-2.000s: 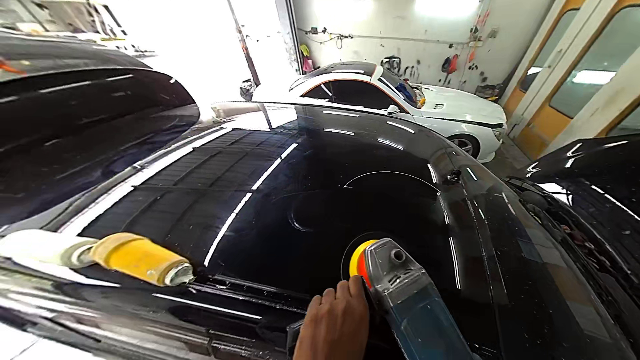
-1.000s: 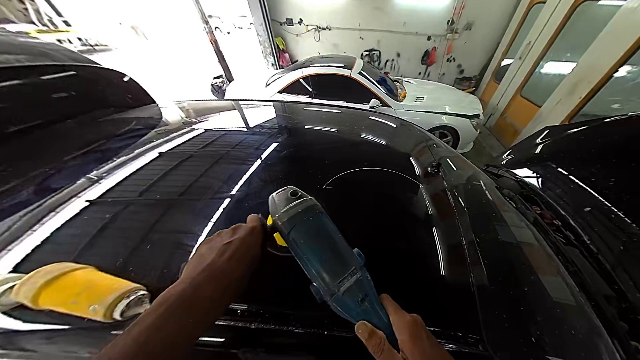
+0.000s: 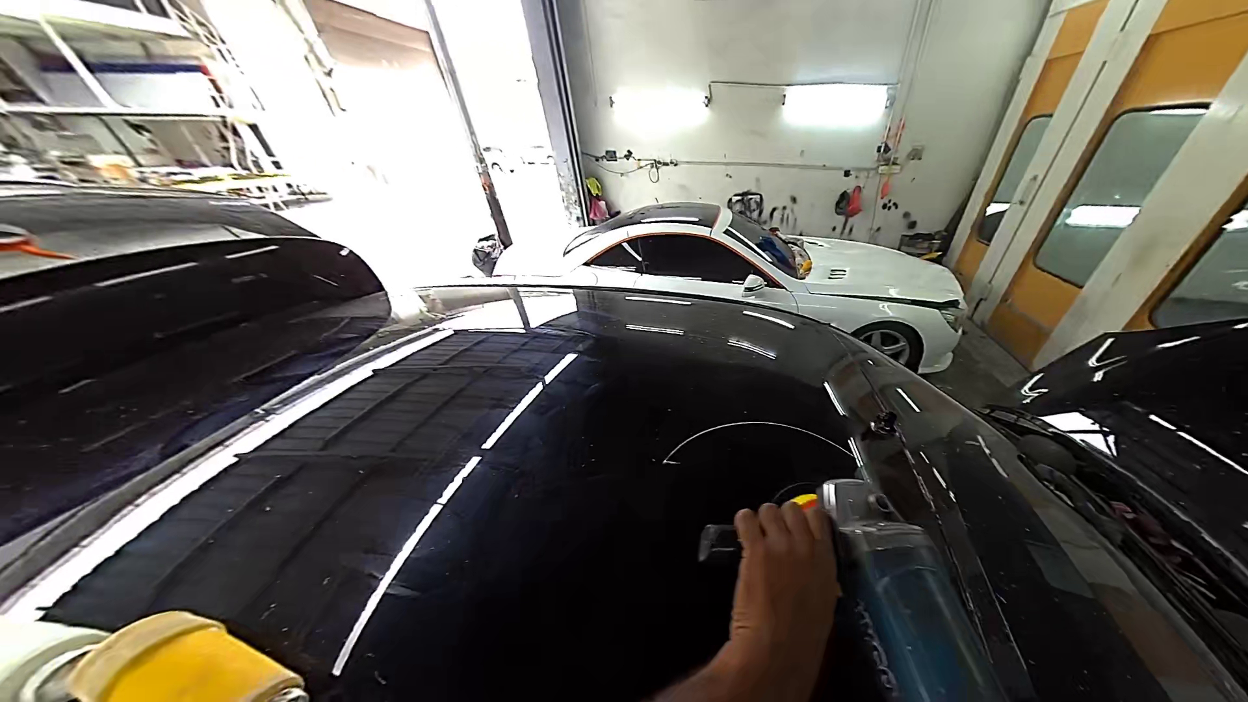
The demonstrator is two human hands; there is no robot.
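Note:
A blue rotary polisher point(image 3: 912, 595) with a grey metal head stands over the glossy black car roof point(image 3: 546, 507), toward its right side. Only a bit of its yellow and red pad point(image 3: 804, 501) shows beside the head. My left hand point(image 3: 785, 565) is closed around the polisher's dark side handle point(image 3: 720, 544). My right hand is out of view, and the rear of the polisher runs off the bottom edge. At the lower left a yellow container point(image 3: 185, 663) lies on its side on the roof, next to a white one point(image 3: 44, 658).
Beyond the roof is a parked white car point(image 3: 838, 283) near the wall. Another dark car point(image 3: 146, 341) stands close on the left. A raised black hood point(image 3: 1160, 390) is at the right, before orange and white booth doors point(image 3: 1121, 185). A small black fitting point(image 3: 883, 423) sits near the windshield edge.
The polisher and my left hand have moved right across the roof since a second ago. My right hand, seen then on the polisher's rear, has left the view. The view has tilted up.

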